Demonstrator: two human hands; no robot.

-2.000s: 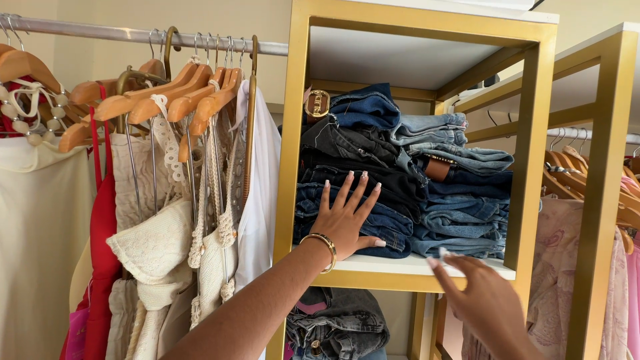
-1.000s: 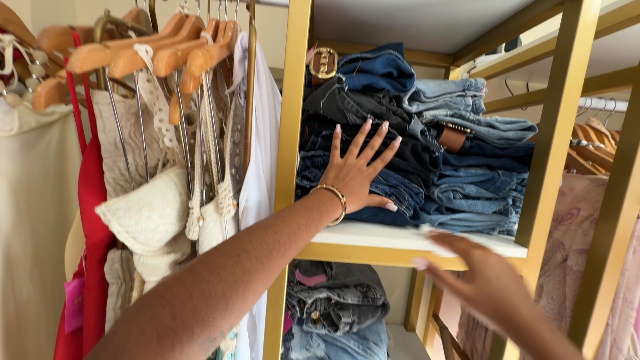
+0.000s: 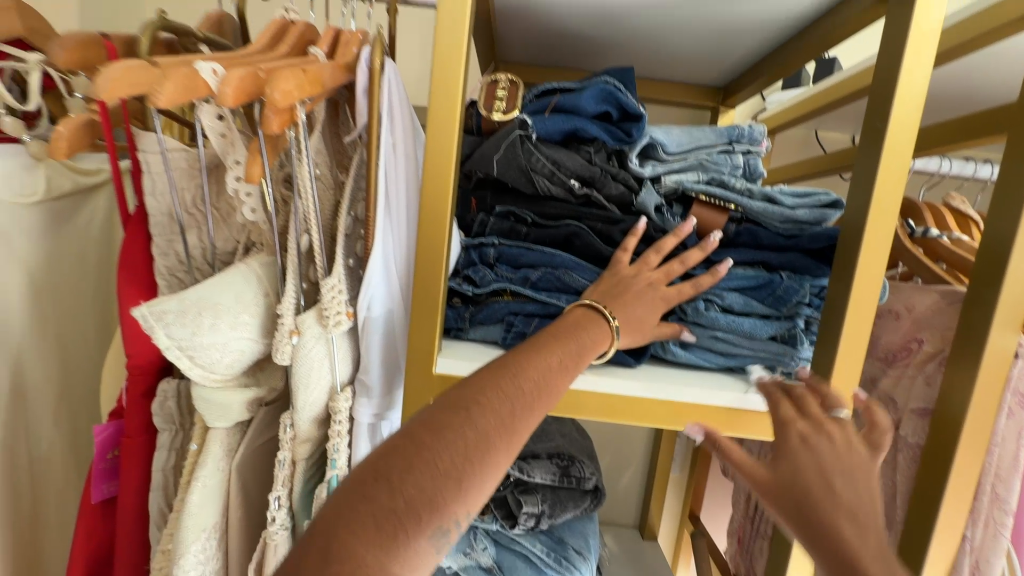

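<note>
My left hand (image 3: 652,280), a gold bracelet at its wrist, lies with spread fingers against the front of the folded jeans. It touches where a left stack of dark blue and black jeans (image 3: 536,232) meets a right stack of lighter blue jeans (image 3: 744,308). A belt with a gold buckle (image 3: 502,97) rests at the top left of the left stack; a brown leather patch (image 3: 708,216) shows in the right one. In front of the right end of the white shelf (image 3: 688,388), my right hand (image 3: 816,448) hovers with bent, parted fingers, a ring on one.
Gold metal posts (image 3: 880,192) frame the shelf. Dresses and tops hang from wooden hangers (image 3: 272,76) on the left, a red dress (image 3: 140,296) among them. Below lie folded grey jeans (image 3: 552,472). A pink patterned garment (image 3: 912,344) hangs at the right, behind the posts.
My left hand has moved right across the jeans, from the left stack to the gap between both stacks. The view has come closer to the shelf. My right hand stays near the shelf's right front.
</note>
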